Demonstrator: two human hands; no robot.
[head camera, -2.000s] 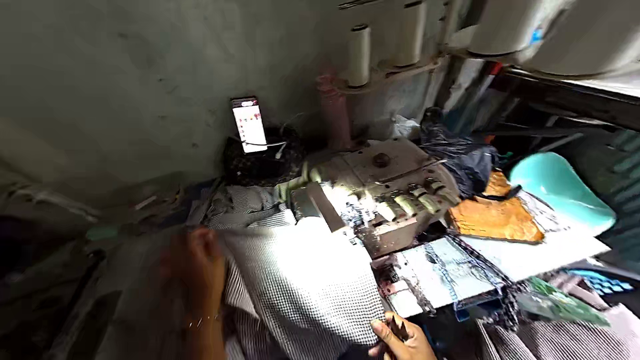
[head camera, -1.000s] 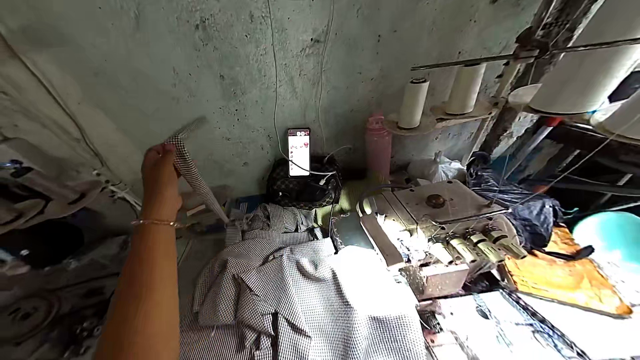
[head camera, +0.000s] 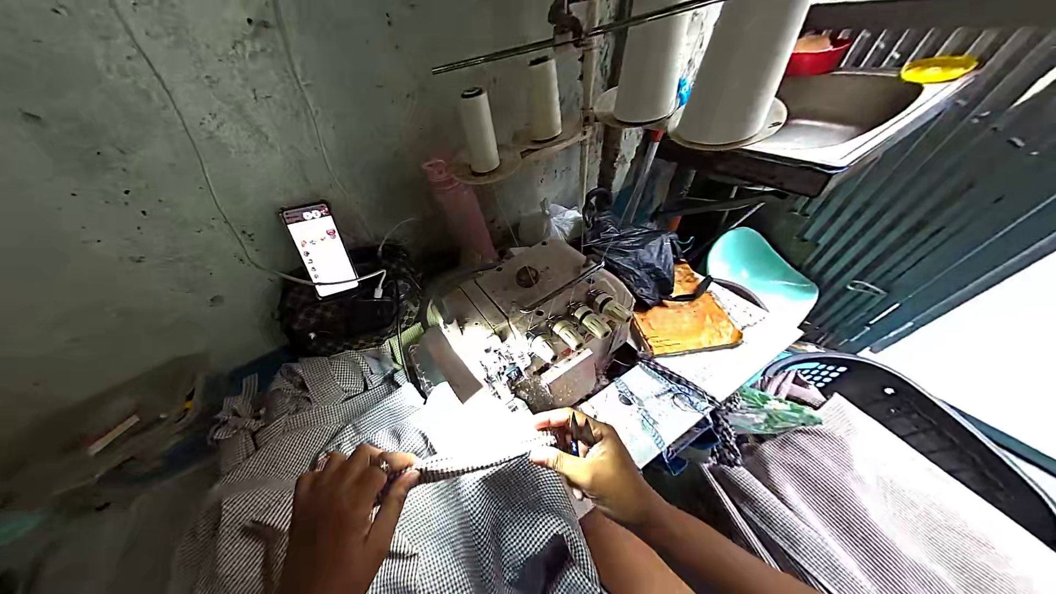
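Observation:
A serger sewing machine (head camera: 528, 305) with several tension dials stands in the middle, its needle area brightly lit. In front of it lies black-and-white checked fabric (head camera: 462, 528). My left hand (head camera: 351, 511) pinches a folded edge of this fabric at the lower middle. To its right, my right hand (head camera: 594, 462) grips the same edge between thumb and finger and also holds small dark pointed thread snips (head camera: 575, 437) in the palm. The edge is stretched between both hands, just below the machine's lit front. More checked fabric (head camera: 330, 379) is heaped left of the machine.
Thread cones (head camera: 478, 132) stand on a rack behind. A lit phone (head camera: 320, 252) leans on a dark bag (head camera: 346, 318) by the wall. Rightward are a black plastic bag (head camera: 635, 256), an orange pad (head camera: 689, 318), a turquoise stool (head camera: 763, 272) and a black basket (head camera: 924, 445) with fabric.
My left hand, raised near the wall with a fabric strip one second ago, is now down at the checked fabric beside my right hand. The view has swung right.

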